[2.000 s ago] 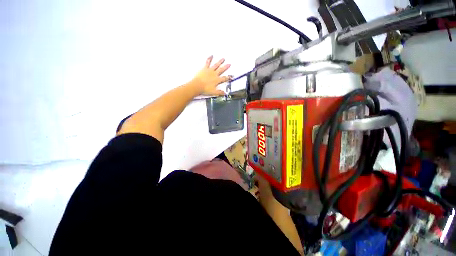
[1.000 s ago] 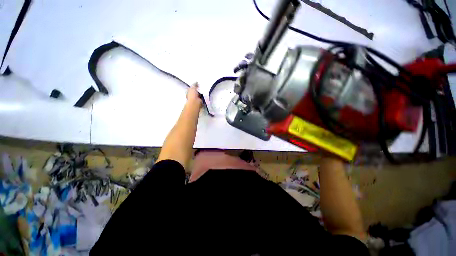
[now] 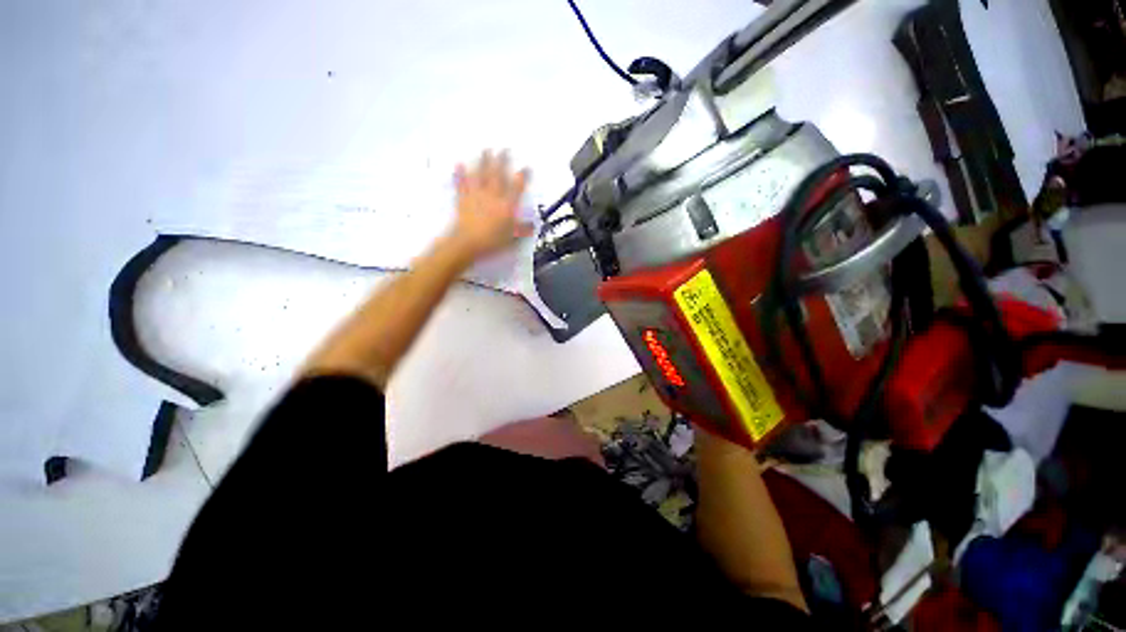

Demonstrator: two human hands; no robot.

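The cutting machine (image 3: 729,272), with red and silver motor body and yellow label, stands at the right of centre. Its grey base plate (image 3: 568,289) shows at the lay's cut edge. My left hand (image 3: 492,204) lies flat with fingers spread on the white paper marker (image 3: 309,136), just left of the knife stand. My right forearm runs up under the motor; my right hand is hidden behind the machine. A white-topped cut panel (image 3: 272,309) with a dark curved edge lies left, partly under my left arm.
Dark cut bundles (image 3: 957,111) lie at the upper right. A black cable (image 3: 599,43) trails at the top, and more cable coils around the motor. A small dark scrap (image 3: 56,469) lies at the far left. Cloth scraps (image 3: 648,463) heap on the floor below the table edge.
Since one second ago, the view has turned and the machine appears larger. My left hand has moved off the dark cut line, from fingers together to spread flat beside the knife.
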